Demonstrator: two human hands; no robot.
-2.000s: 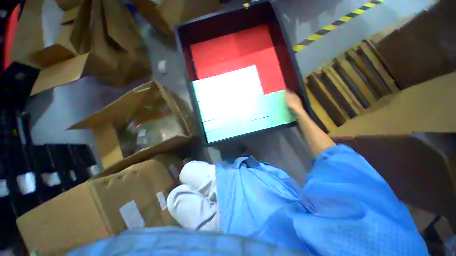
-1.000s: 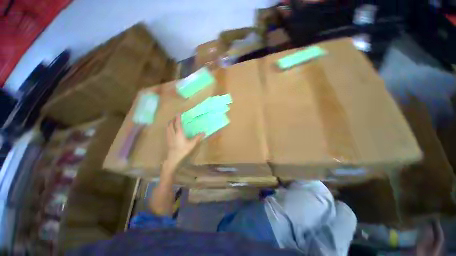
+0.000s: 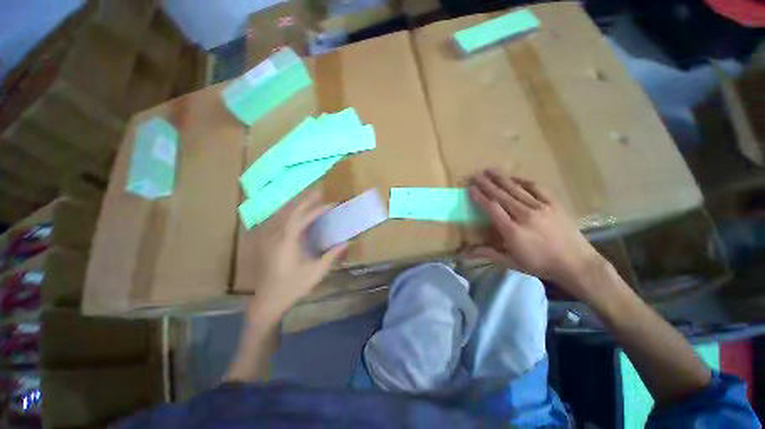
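Observation:
My left hand point(image 3: 289, 260) grips a mauve-grey finned block point(image 3: 351, 219) near the front edge of the cartons; the hand is slightly blurred. My right hand point(image 3: 533, 224) lies over the right end of a mint-green adhesive strip point(image 3: 428, 204), fingers spread on it; whether it pinches the strip is hidden. The block's right end is close to the strip's left end. Several loose green strips point(image 3: 294, 163) lie fanned behind the block. A green-faced block point(image 3: 496, 32) sits at the far side.
Closed brown cartons point(image 3: 478, 100) form the work surface. Two labelled green pieces point(image 3: 268, 85) point(image 3: 153, 157) stand at the left and far left. A black tote with green strips point(image 3: 635, 390) and a red area point(image 3: 736, 365) shows at the lower right. More cartons stand at left.
The left hand has gone from the fanned strips to the mauve-grey block, which lay at the left before. The right hand has come onto the cartons, with a single strip under it.

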